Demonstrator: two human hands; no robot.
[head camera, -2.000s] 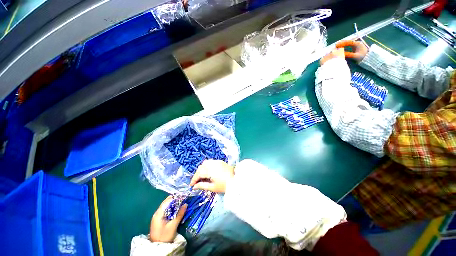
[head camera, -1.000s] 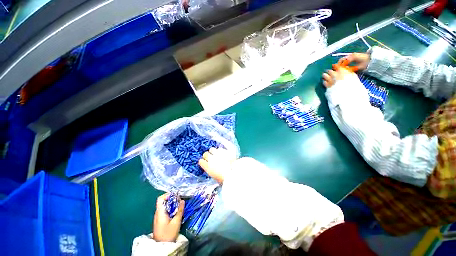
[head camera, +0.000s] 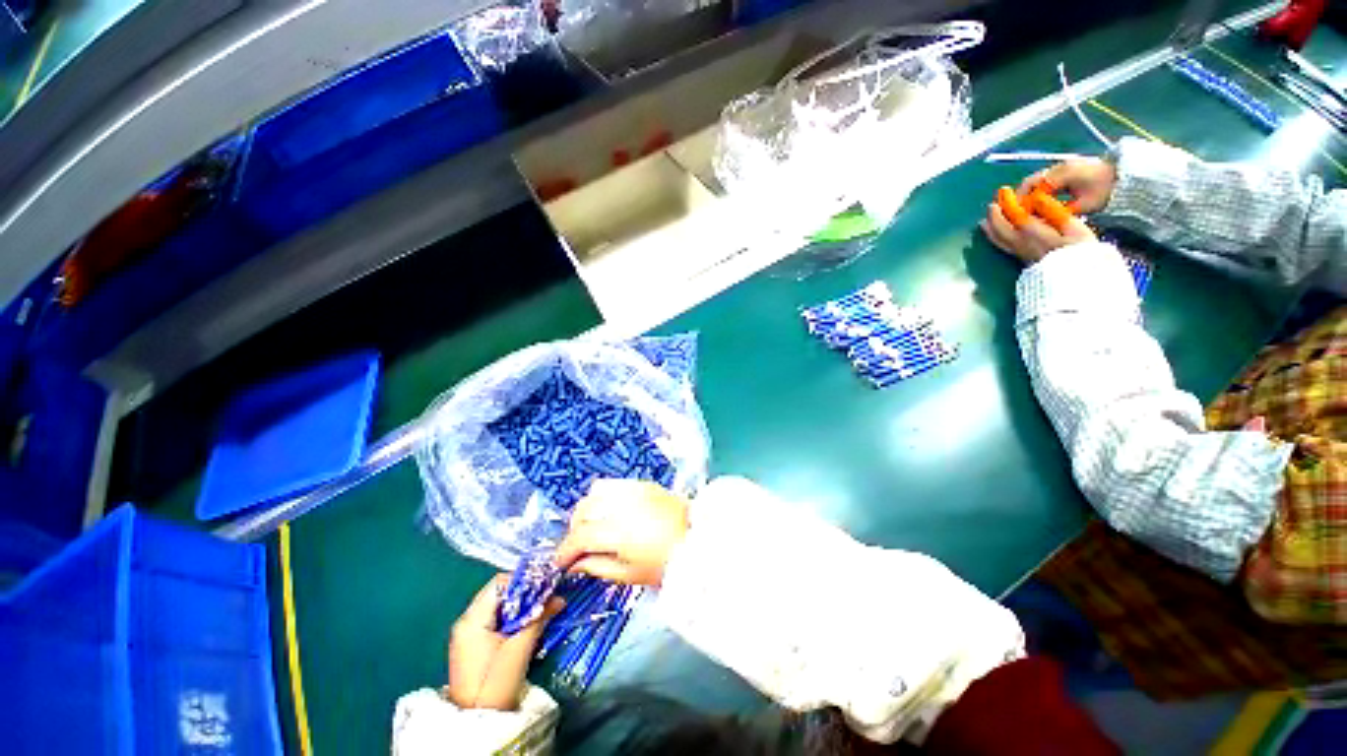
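Observation:
My left hand (head camera: 489, 647) holds a bundle of blue wire leads (head camera: 526, 588) with pale tips, near the bottom of the view. My right hand (head camera: 628, 532) has its fingertips together at the top of that bundle; whether a sleeve is between them is too small to tell. An open clear plastic bag (head camera: 465, 480) lies just behind my hands, with many short blue sleeves (head camera: 569, 436) in it. More blue leads (head camera: 594, 638) lie on the green bench below my right hand, partly hidden by it.
Finished leads (head camera: 883, 337) lie flat right of the bag. Another worker's hands (head camera: 1052, 214) with orange finger covers are at the right. A cream divided box (head camera: 628, 229) and a second clear bag (head camera: 842, 126) are behind. A blue tray (head camera: 291, 433) and blue crate (head camera: 141, 643) are left.
My right hand reached into the sleeve bag and has come back to the bundle in my left hand. The neighbour's hands have moved right and towards the bench's near side.

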